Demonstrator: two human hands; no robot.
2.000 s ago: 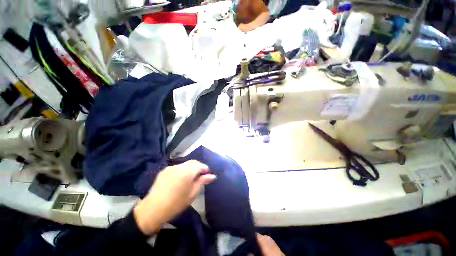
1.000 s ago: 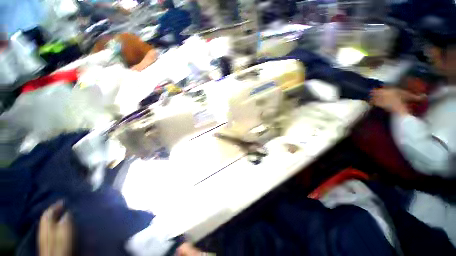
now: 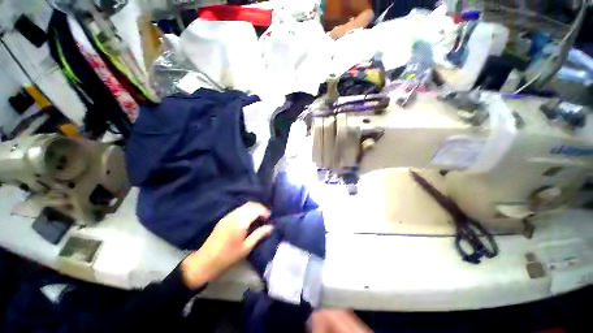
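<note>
A navy garment (image 3: 188, 156) lies bunched on the table left of the cream sewing machine head (image 3: 416, 133). Its narrow navy end (image 3: 296, 221) runs toward me, left of and below the needle area, which is in bright glare. A pale grey-white patch (image 3: 289, 272) lies on that end. My left hand (image 3: 227, 246) rests on the navy cloth with thumb and fingers closed on it. My right hand (image 3: 339, 321) is at the bottom edge, cut off and blurred, touching the lower end of the cloth; its fingertips are unclear.
Black shears (image 3: 463, 224) lie on the bed right of the needle. Small dark scissors (image 3: 361, 104) lie on the machine head. Another machine part (image 3: 62, 162) stands at the left. White cloth (image 3: 218, 55) is heaped behind. A person's arm (image 3: 351, 25) shows at the top.
The view swung right and came back. The navy end now shows the pale patch higher up, near my hands. My left hand has moved back from the left edge onto the cloth beside the machine.
</note>
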